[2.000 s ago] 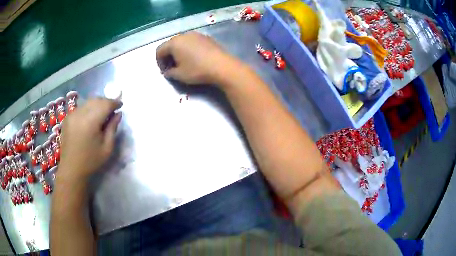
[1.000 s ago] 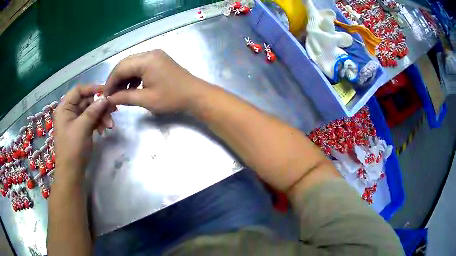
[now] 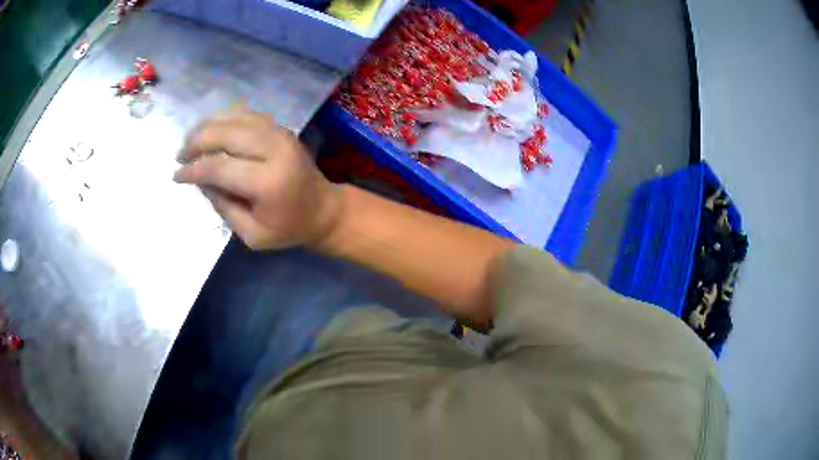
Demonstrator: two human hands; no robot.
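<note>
My right hand [image 3: 256,180] is blurred above the table's front edge, fingers bent and close together; I cannot tell if it holds anything. My left hand [image 3: 18,404] is dark, blurred and cut off by the left edge, with a small red part [image 3: 13,341] by it; its grip is unclear. Two red-and-white parts [image 3: 136,79] lie together on the metal table [image 3: 117,269], beyond my right hand. A blue tote [image 3: 449,193] at the table's right holds a heap of red-and-white parts [image 3: 418,67] and crumpled white plastic [image 3: 476,148].
A light violet bin [image 3: 296,31] stands at the top edge, cut off. A white round piece [image 3: 10,255] lies on the table at left. Another blue crate [image 3: 660,234] with dark contents stands on the grey floor at right. Yellow-black tape [image 3: 577,36] marks the floor.
The view has swung right, towards the tote. My hands were together at a small red-and-white piece and are now apart. The rows of figures have mostly left the picture.
</note>
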